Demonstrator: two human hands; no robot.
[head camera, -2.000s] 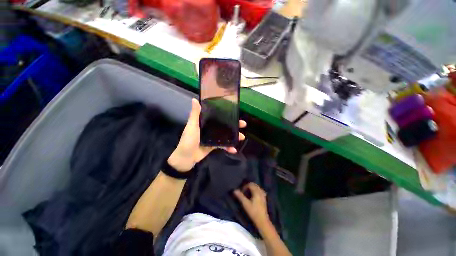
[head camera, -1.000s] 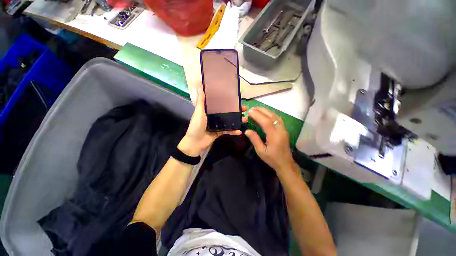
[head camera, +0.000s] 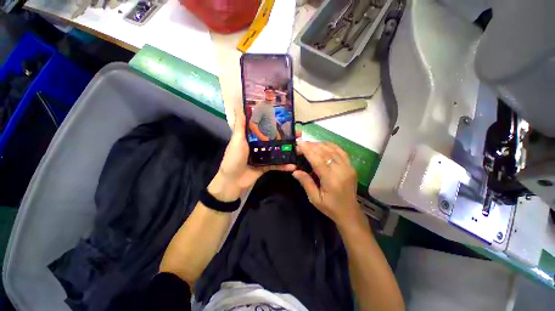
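A black smartphone (head camera: 268, 109) stands upright in front of me, its lit screen showing a picture of a person in a grey shirt. My left hand (head camera: 237, 161) holds it from below and the left side. My right hand (head camera: 328, 176), with a ring, is at the phone's lower right corner, its fingers bent and apart; it holds nothing that I can see. Dark cloth (head camera: 274, 237) lies over my lap below both hands.
A grey bin (head camera: 45, 182) with dark garments (head camera: 152, 188) is at left, a blue crate (head camera: 30, 91) beyond it. On the green-edged table (head camera: 182, 76) are a grey parts tray (head camera: 310, 45), a yellow strip (head camera: 255, 27), a red bag (head camera: 225, 12) and a sewing machine (head camera: 420, 121).
The phone's screen changed from dark, then plain pinkish, to a lit picture. My right hand rose from the lap cloth to beside the phone. The view has shifted closer to the table and machine.
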